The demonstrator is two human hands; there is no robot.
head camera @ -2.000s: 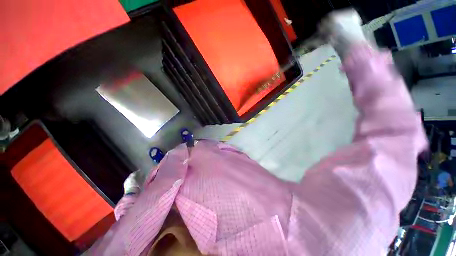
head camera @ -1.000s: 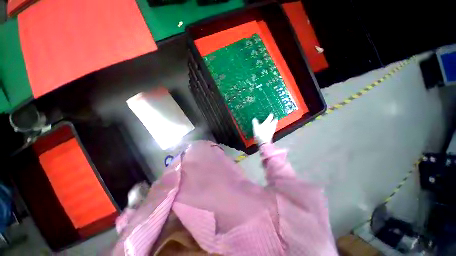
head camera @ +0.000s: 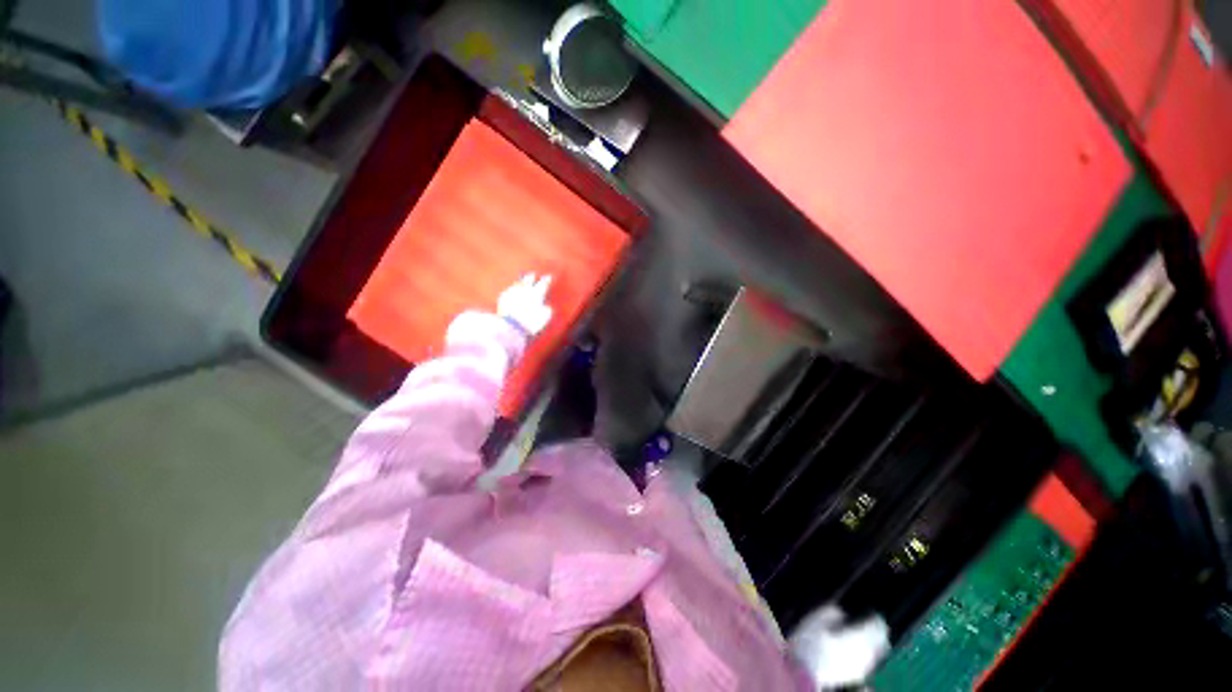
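A red-orange separator sheet (head camera: 453, 230) lies in the black bin (head camera: 314, 304) at the left. My left hand (head camera: 526, 304), white-gloved, is over this sheet near its right side, fingers extended and slightly apart, with nothing seen in it. A green circuit board (head camera: 993, 595) lies on red in another black bin at the lower right, partly cut off by the frame. My right hand (head camera: 840, 646), white-gloved and blurred, is at the near edge of that board. Its fingers are unclear, and whether it grips the board cannot be told.
A green bench (head camera: 716, 47) with a large red sheet (head camera: 932, 162) stands at the upper right, with small black parts trays (head camera: 1142, 304). A flat metallic stool (head camera: 743, 372) stands between the bins. A round metal item (head camera: 591, 57) and a blue-covered object (head camera: 216, 47) are beyond the left bin.
The view has turned toward the left bin. My left hand has moved from beside that bin onto its red sheet. The board bin now shows at the lower right, my right hand still near it.
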